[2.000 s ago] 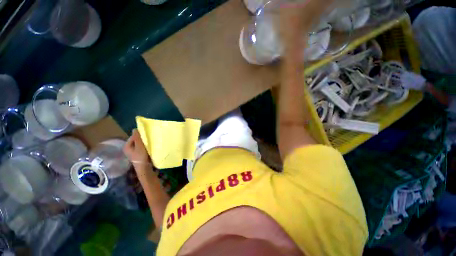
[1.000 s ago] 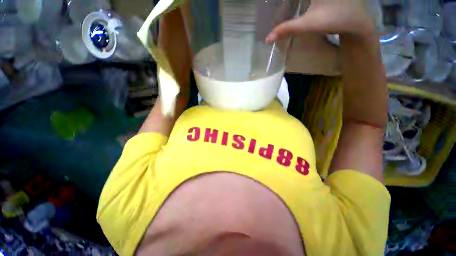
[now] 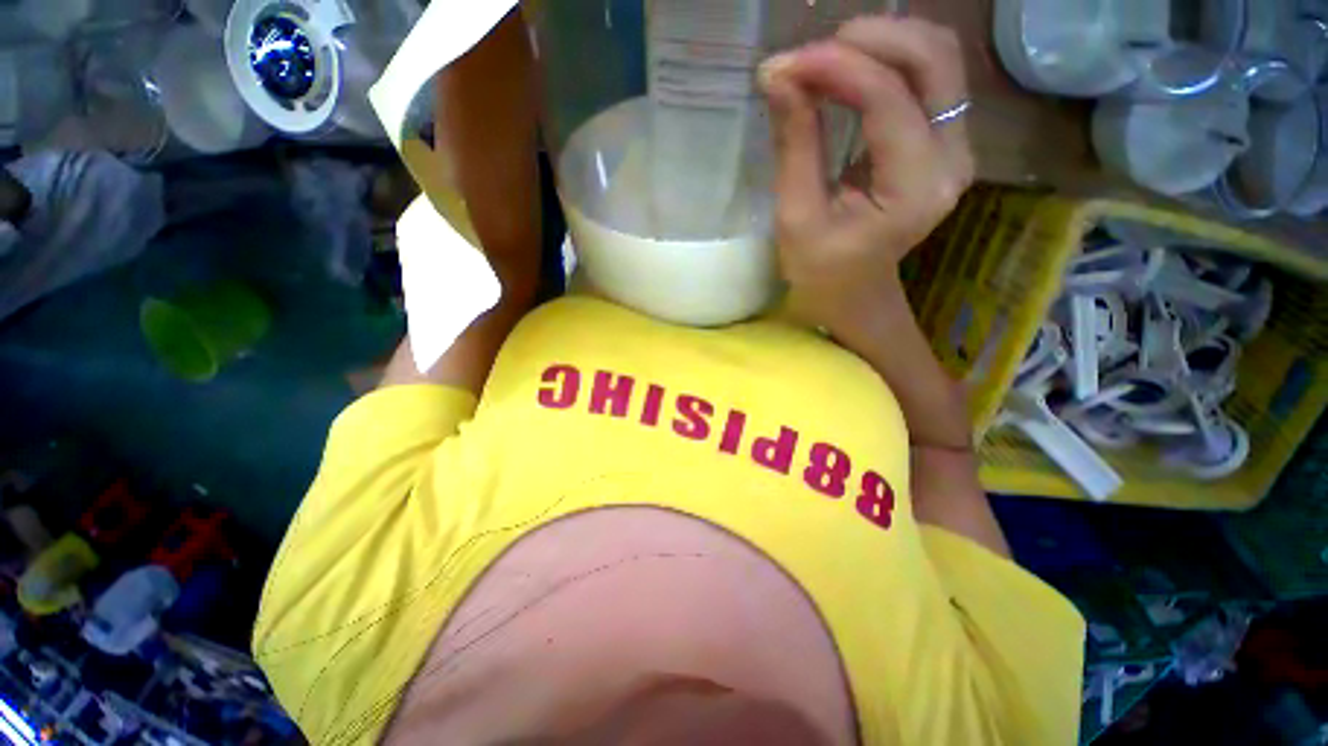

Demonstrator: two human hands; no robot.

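Observation:
A clear jar unit with a rounded white base (image 3: 673, 277) is tilted close against my yellow shirt, its upper part cut off by the top edge. A pale strip with fine lines (image 3: 705, 110) shows through its clear wall. My right hand (image 3: 874, 139) is at the jar's right side, thumb and fingertips bent together near the wall; I cannot tell whether a small label is between them. My left forearm runs up past the top edge, so the left hand is out of the picture. A curled yellow sheet with a white underside (image 3: 444, 277) hangs beside that forearm.
A yellow crate (image 3: 1005, 306) of loose white plastic parts (image 3: 1151, 364) is at right. Jar units (image 3: 1172, 131) stand at upper right, others at upper left beside a lidded unit (image 3: 284, 59). A green bin (image 3: 207, 328) is at left. Brown cardboard (image 3: 1020, 146) lies behind my right hand.
Since two seconds ago, the jar has come in front of my chest. Over the last second my right hand has moved inward and its fingers have bent together; the sheet's white side has turned outward.

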